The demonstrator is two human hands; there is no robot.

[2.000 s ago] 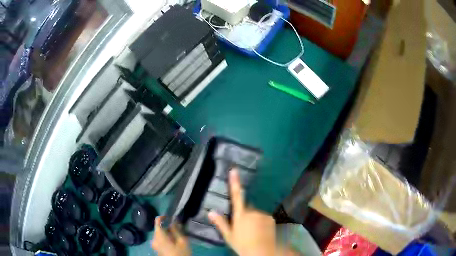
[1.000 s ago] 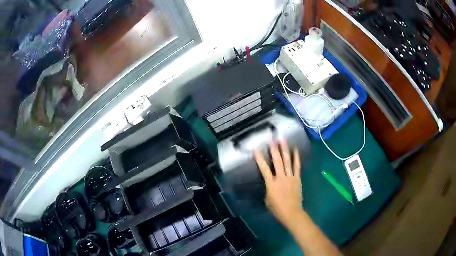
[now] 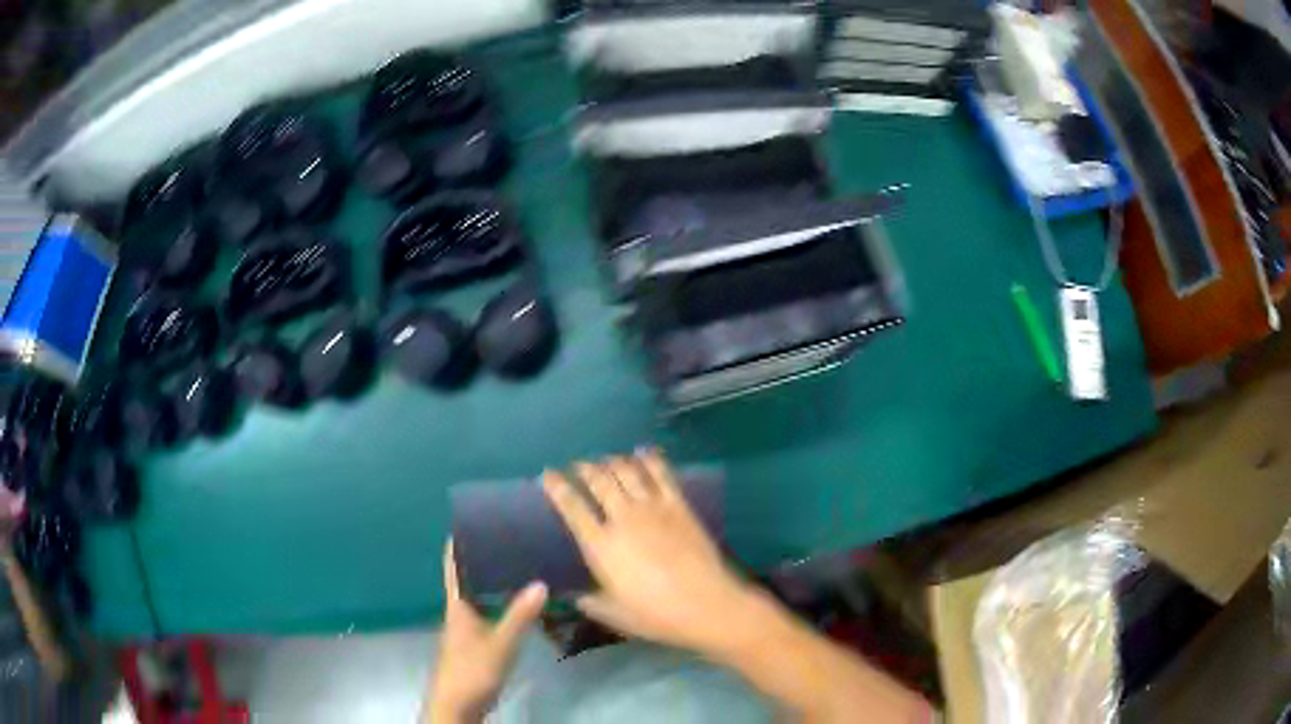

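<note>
A closed dark box (image 3: 498, 530) lies at the bench's front edge, slightly blurred. My left hand (image 3: 479, 654) grips its near left corner, with the thumb on the front side and a finger along the left end. My right hand (image 3: 644, 555) lies over its right part, fingers spread on the top and thumb at the near edge. The box's underside is hidden.
Black headphones (image 3: 450, 243) stand in rows at the back left. Open black gift boxes (image 3: 765, 304) stand behind my right hand. A green pen (image 3: 1036, 334), a white device (image 3: 1083, 344) and a blue tray (image 3: 1055, 177) are right. A carton (image 3: 963, 637) is at lower right.
The view has swung left. My right hand, earlier on a pale-faced box beside the stacked boxes, is now on the dark box at the front edge. My left hand has come into view.
</note>
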